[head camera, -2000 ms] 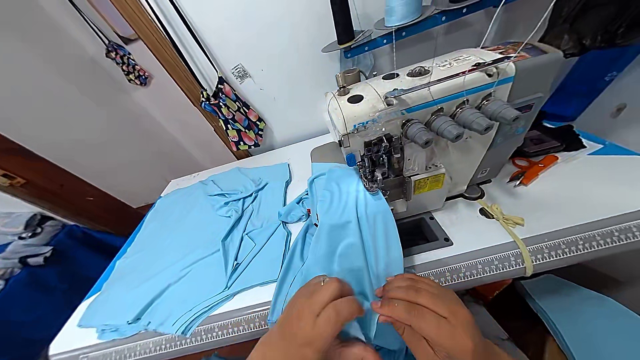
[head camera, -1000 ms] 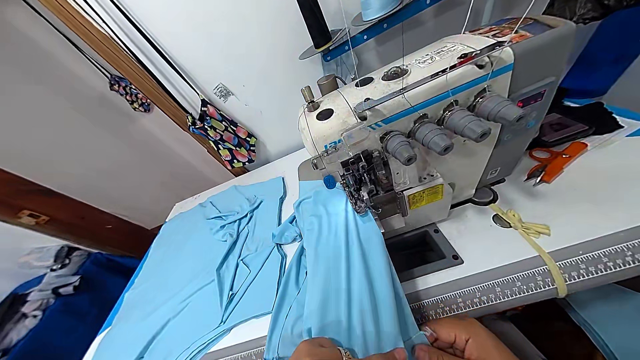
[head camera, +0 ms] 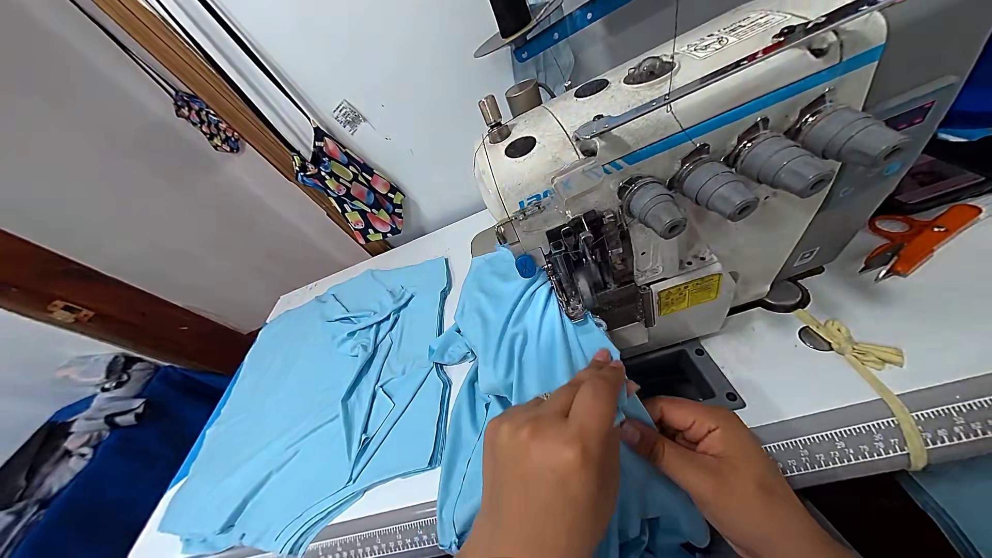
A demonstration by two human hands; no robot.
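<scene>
A light-blue fabric piece (head camera: 515,333) runs from under the presser foot of a white Jack overlock sewing machine (head camera: 690,155) down over the table's front edge. My left hand (head camera: 554,457) grips its right edge a little below the foot. Just right of it, my right hand (head camera: 709,465) pinches the same edge between thumb and fingers. The fingertips of both hands are close together. Left of the machine, a stack of light-blue cut fabric (head camera: 310,403) lies on the white table, its top layer wrinkled.
Orange-handled thread snips (head camera: 922,240) lie right of the machine. A yellow tied strip (head camera: 876,372) crosses the measuring tape (head camera: 845,446) on the front edge. Patterned garments (head camera: 356,190) hang at the wall. Dark blue cloth (head camera: 132,457) is at lower left.
Both hands have moved up along the fabric from the table's front edge, closer to the presser foot. The view has shifted nearer the machine.
</scene>
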